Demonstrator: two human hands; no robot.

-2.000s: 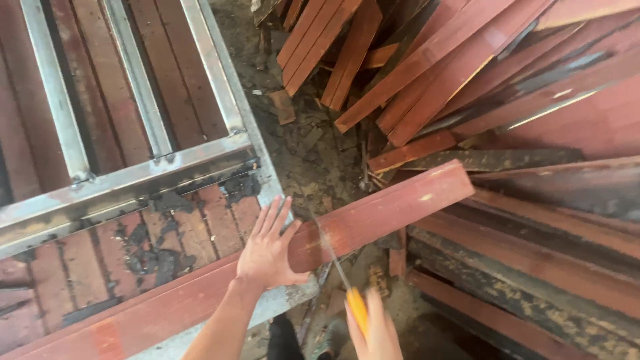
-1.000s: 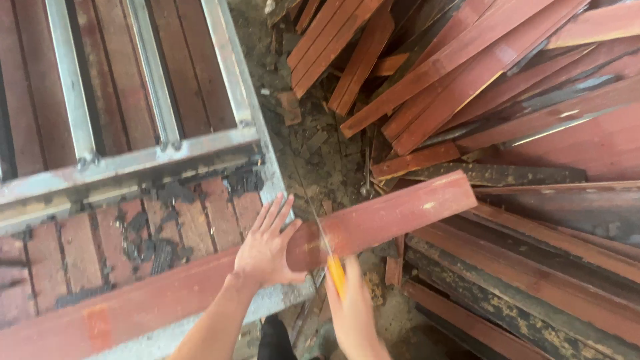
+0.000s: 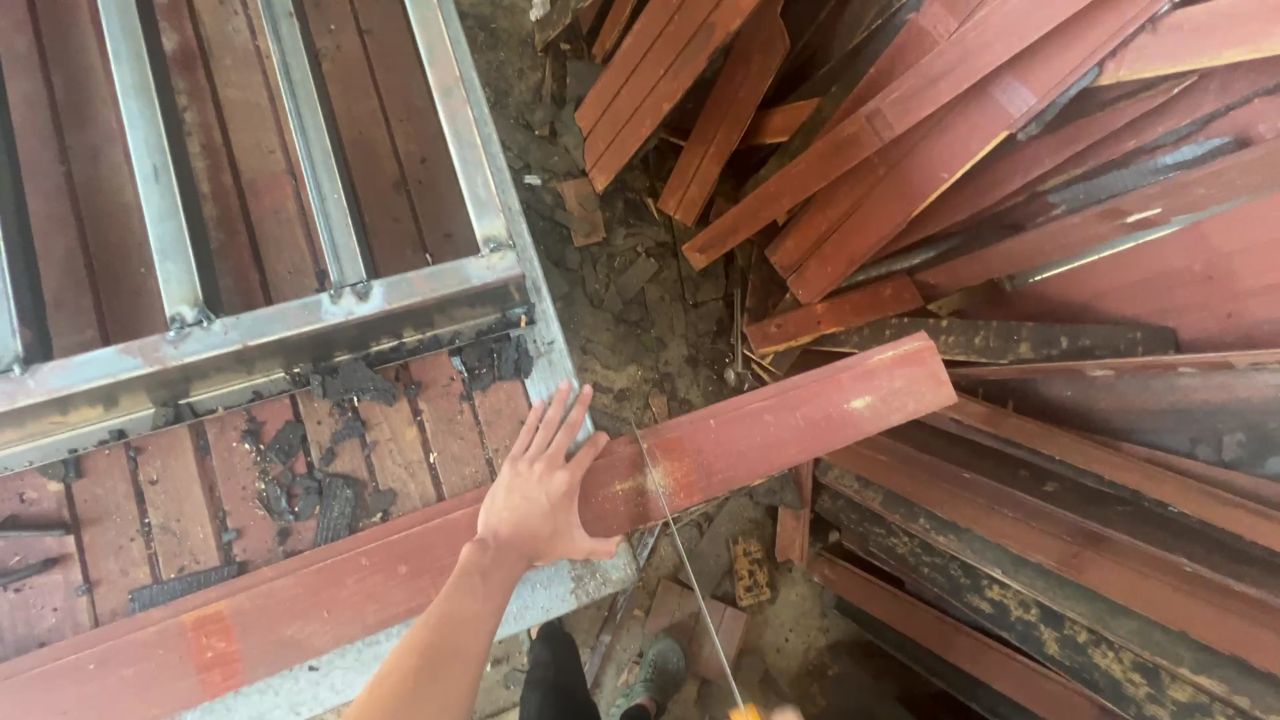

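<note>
A long reddish painted wooden board (image 3: 760, 430) lies across the corner of the slatted platform, its right end sticking out past the metal edge. My left hand (image 3: 545, 490) presses flat on the board, fingers apart and reaching over the platform's edge. Just right of it, a handsaw's thin blade (image 3: 695, 580) crosses the board, with pale sawdust around the line. The saw's yellow handle (image 3: 745, 711) shows at the bottom edge. Only a sliver of my right hand (image 3: 787, 713) is visible beside that handle; the rest is out of frame.
A welded metal frame (image 3: 260, 320) rests on the platform, with black flakes (image 3: 340, 505) scattered on its wooden slats. Loose reddish boards (image 3: 900, 130) pile up at upper right, and more stacked boards (image 3: 1060, 530) lie at right. Debris covers the ground (image 3: 640, 300). A shoe (image 3: 655, 672) stands below.
My right hand and the saw handle have moved down, toward the bottom edge, and more of the blade shows below the board. My left hand stays on the board.
</note>
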